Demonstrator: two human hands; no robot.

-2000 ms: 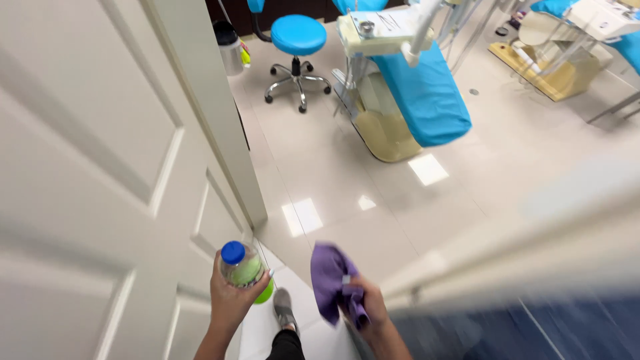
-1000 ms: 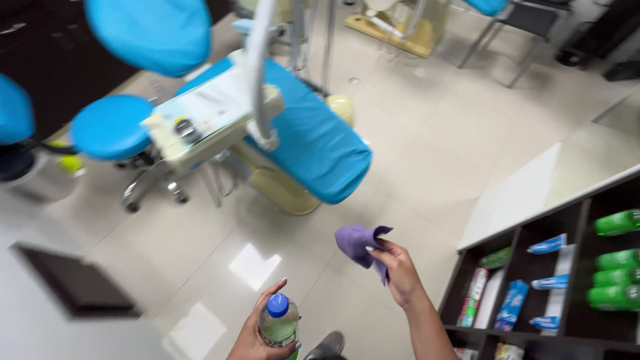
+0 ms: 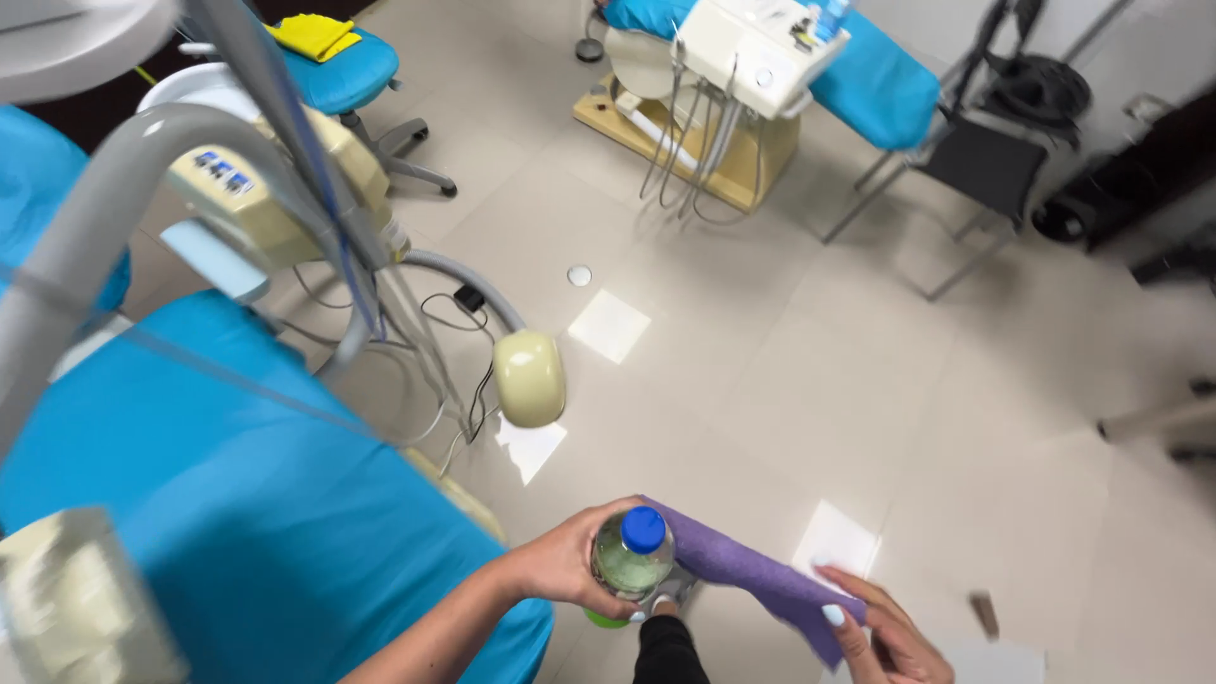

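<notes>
My left hand [image 3: 570,560] is wrapped around a clear plastic bottle [image 3: 631,567] with a blue cap and pale green contents. A purple cloth [image 3: 750,575] stretches from behind the bottle, by the fingers of my left hand, across to my right hand [image 3: 888,627]. The thumb and fingers of my right hand pinch the cloth's far end. Whether my left fingers also grip the cloth cannot be told. Part of something bright green shows below the bottle.
A blue-covered dental chair [image 3: 247,456] fills the left, with a grey curved arm [image 3: 180,133] above it. A cream foot pedal [image 3: 530,378] and cables lie on the floor. Farther back are a stool with a yellow cloth [image 3: 315,36], another dental unit [image 3: 750,52] and a black chair [image 3: 988,161].
The view has swung far into the room. My hands have come closer together, and the purple cloth, bunched in my right hand before, is now stretched out between them.
</notes>
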